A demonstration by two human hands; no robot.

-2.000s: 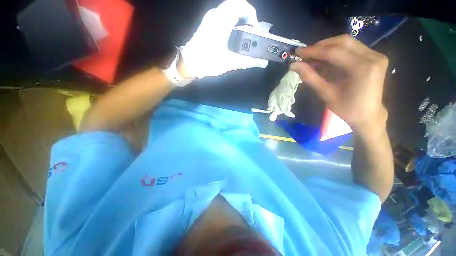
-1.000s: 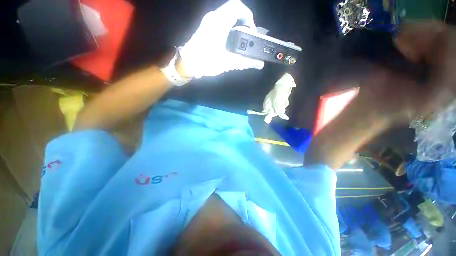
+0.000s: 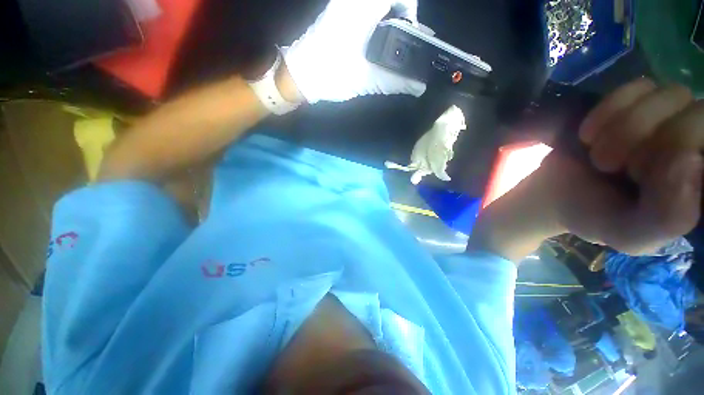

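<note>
My left hand [image 3: 336, 58], in a white glove, holds a flat grey-black electronic unit [image 3: 421, 58] at upper centre. Its port side, with a red-ringed socket, faces me. My bare right hand [image 3: 644, 158] is at the right with its fingers curled round a dark tool [image 3: 552, 100], likely a driver. The tool is hard to make out against the black surface. It reaches towards the unit's right end, where the small connector is hidden. Whether the tool touches it is unclear.
A crumpled off-white glove or cloth [image 3: 440, 146] lies below the unit. A blue-edged tray of shiny parts [image 3: 570, 31] is at upper right. A red-and-white block [image 3: 517, 170] and a blue piece [image 3: 451, 208] are near my right forearm. A red sheet [image 3: 166, 50] is at upper left.
My right hand left the connector, moved right, and now grips the dark tool, which reaches back to the unit. My left hand and the unit have shifted slightly right and up.
</note>
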